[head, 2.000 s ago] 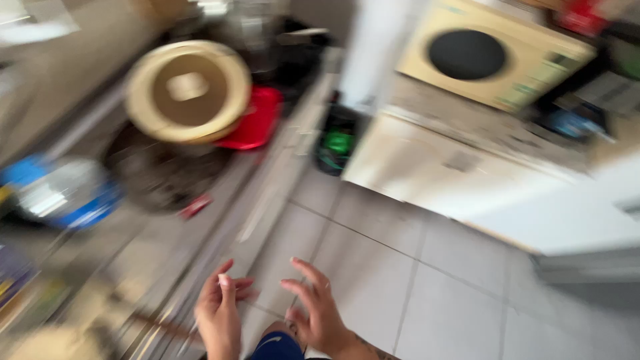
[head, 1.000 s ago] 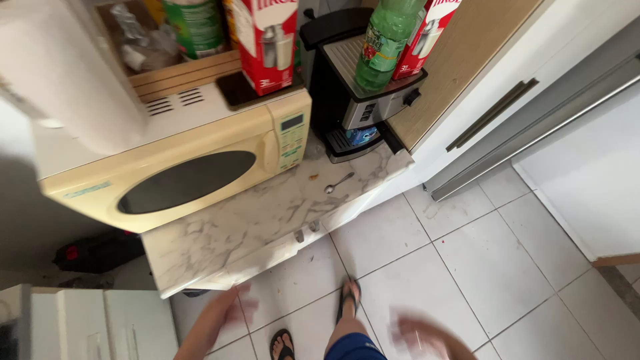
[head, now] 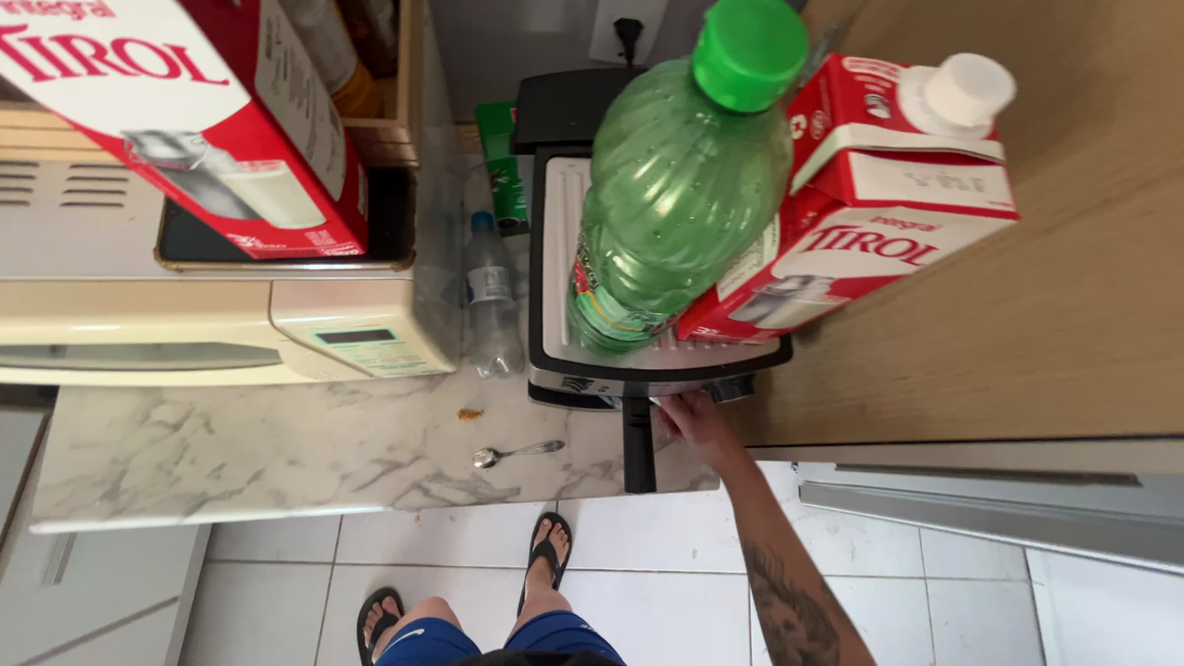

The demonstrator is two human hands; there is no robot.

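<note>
My right hand (head: 698, 427) reaches in at the front of the espresso machine (head: 661, 370), just right of its black portafilter handle (head: 638, 449). The fingertips are hidden under the machine's front edge, so any hold cannot be seen. A green plastic bottle (head: 684, 194) with a green cap and a red and white milk carton (head: 860, 213) stand on the machine's top tray. Left of the machine, a small clear plastic bottle (head: 492, 305) stands on the marble counter, with a metal teaspoon (head: 518, 453) and a brown crumb-like spot (head: 469, 413) in front of it. My left hand is outside the view.
The cream microwave (head: 361, 324) is at the left, with another milk carton (head: 250, 139) and a wooden crate (head: 398, 139) on top. A wooden panel (head: 971, 351) rises close on the right. The counter's front edge (head: 370, 511) runs above the tiled floor.
The view has moved closer to the espresso machine. My right hand has gone from over the floor to the machine's front. My left hand, visible a second ago, has left the view.
</note>
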